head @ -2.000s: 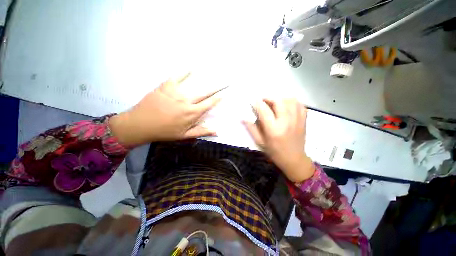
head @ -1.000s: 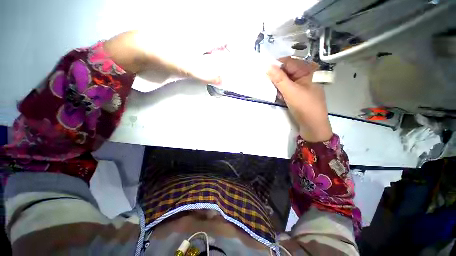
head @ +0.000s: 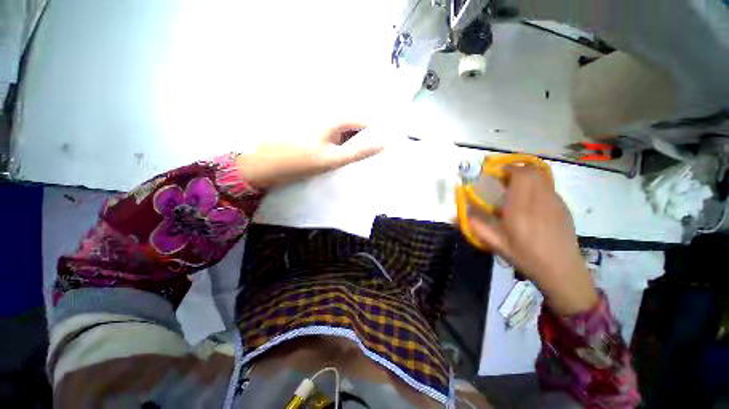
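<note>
My right hand (head: 537, 228) holds scissors by their orange-yellow loop handles (head: 472, 221), over the table's front strip, right of centre. The blades point left and are nearly lost in the glare. My left hand (head: 316, 160) lies on white fabric (head: 328, 200), fingers pointing right. The fabric is nearly lost against the bright table; its lower corner hangs over the front edge near the checked apron. Whether the blades touch the fabric cannot be told.
The sewing machine head (head: 639, 36) fills the upper right, with its needle area and a white knob (head: 472, 65). Red-orange snips (head: 595, 151) lie right of the machine bed. Crumpled whitish scraps (head: 679, 188) lie at the right table edge. The white table (head: 88, 104) spreads left.
My right hand has left the needle area, moved down and right, and taken hold of the scissors. My left hand has moved down towards the front edge with the fabric.
</note>
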